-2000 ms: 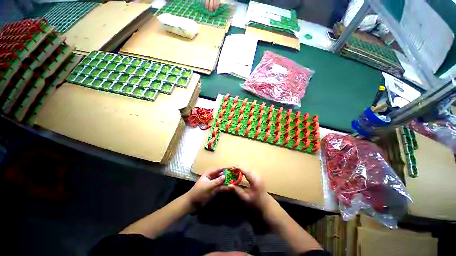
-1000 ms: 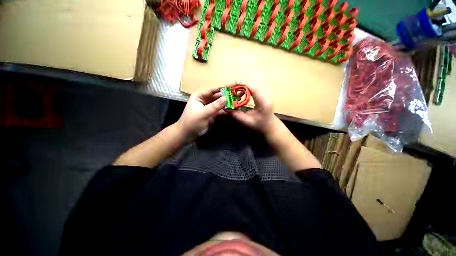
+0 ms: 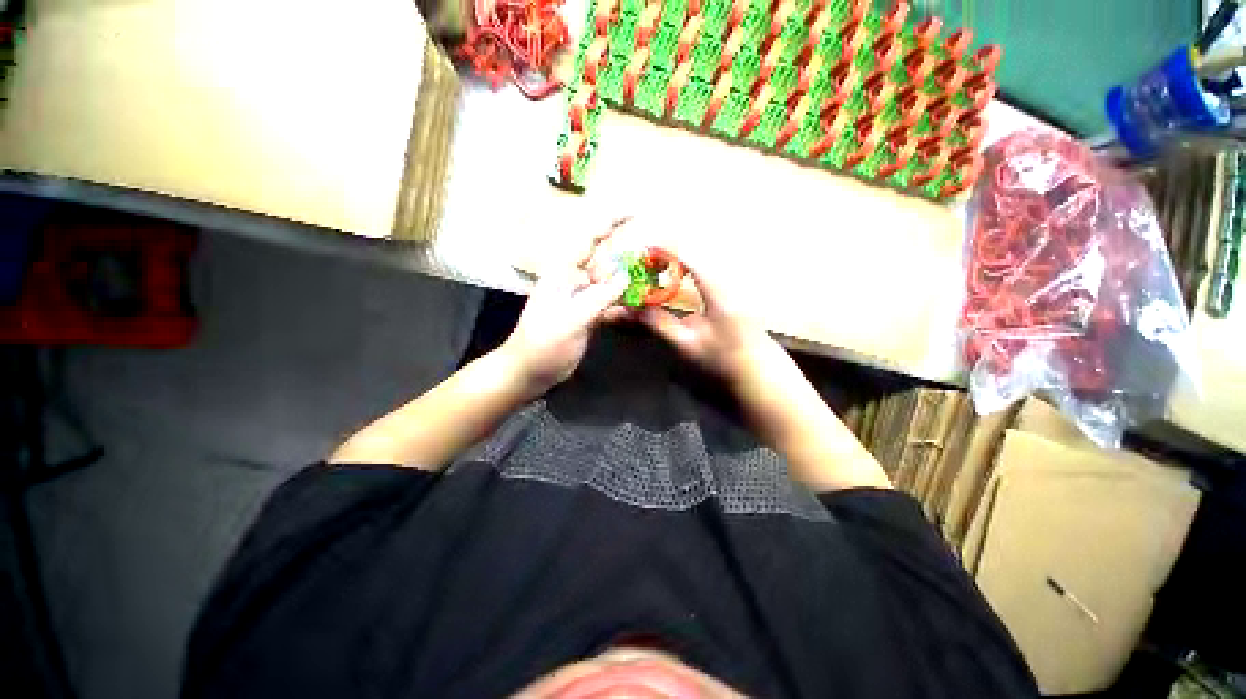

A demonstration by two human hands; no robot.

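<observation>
My left hand [image 3: 558, 317] holds a small green piece [image 3: 637, 281] between thumb and fingers, just in front of the bench edge. My right hand [image 3: 708, 328] holds a red band [image 3: 666, 277] against the right side of that piece. The band forms a loop. Exactly how it is threaded is too small and blurred to tell. Banded green pieces [image 3: 793, 85] lie in tight rows on a cardboard sheet [image 3: 820, 246] beyond my hands. A short column of them sticks out toward me at the left end.
A red band pile [image 3: 514, 44] lies between the boards. A cardboard stack [image 3: 219, 109] is at left. An open bag of red bands [image 3: 1045, 273] and a blue pen holder [image 3: 1161, 103] are at right. Spare cardboard [image 3: 1080, 546] stands below the bench. A red stool [image 3: 116, 284] is at lower left.
The view has tipped down toward my lap since the oldest frame, so the bench's far part is out of view. Both hands still hold the green piece and red band near the bench edge.
</observation>
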